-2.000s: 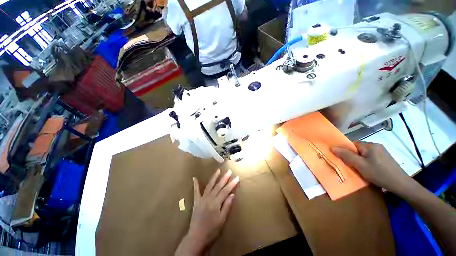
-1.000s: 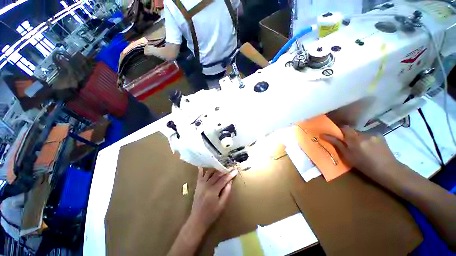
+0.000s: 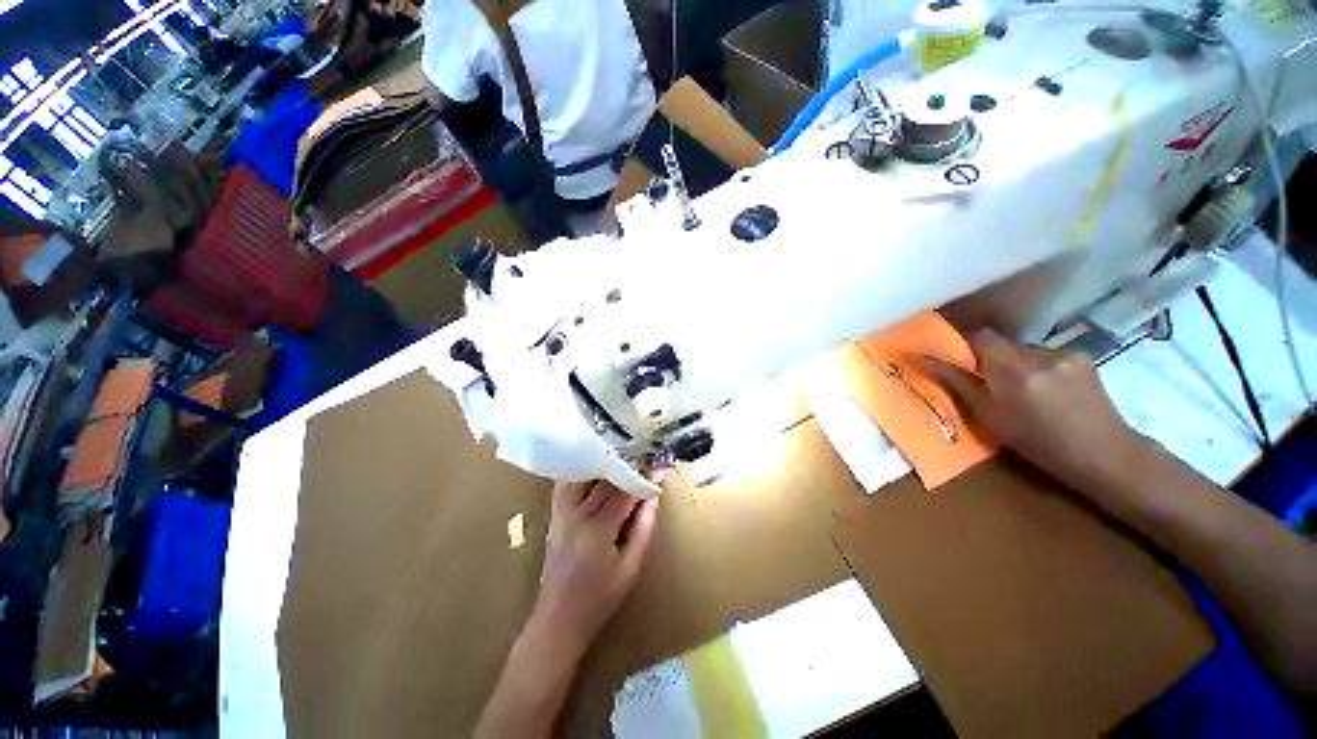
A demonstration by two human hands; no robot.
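Note:
The large brown panel (image 3: 405, 556) lies flat on the white table, under the sewing machine head (image 3: 578, 383). My left hand (image 3: 595, 541) is on the panel at the needle area, fingers bent; its fingertips are partly hidden by the white cover on the head. My right hand (image 3: 1047, 404) holds the orange zipper pocket piece (image 3: 946, 451) at its right edge, under the machine arm. A thin gold zipper runs along the orange piece. A white flap (image 3: 864, 438) shows at its left side. A small yellowish label (image 3: 517, 530) lies left of my left hand.
A yellow tape strip (image 3: 718, 690) is on the white tabletop at the front edge. A black cord (image 3: 1232, 361) runs at the right. Beyond the table are a person in a white shirt (image 3: 578, 101), stacked brown panels (image 3: 361, 152), a red crate (image 3: 246, 260) and a cardboard box.
My left hand has moved up to the needle, from flat and spread to bent fingers. The panel and orange piece have shifted up, uncovering the tape strip. The person beyond has moved slightly left in view.

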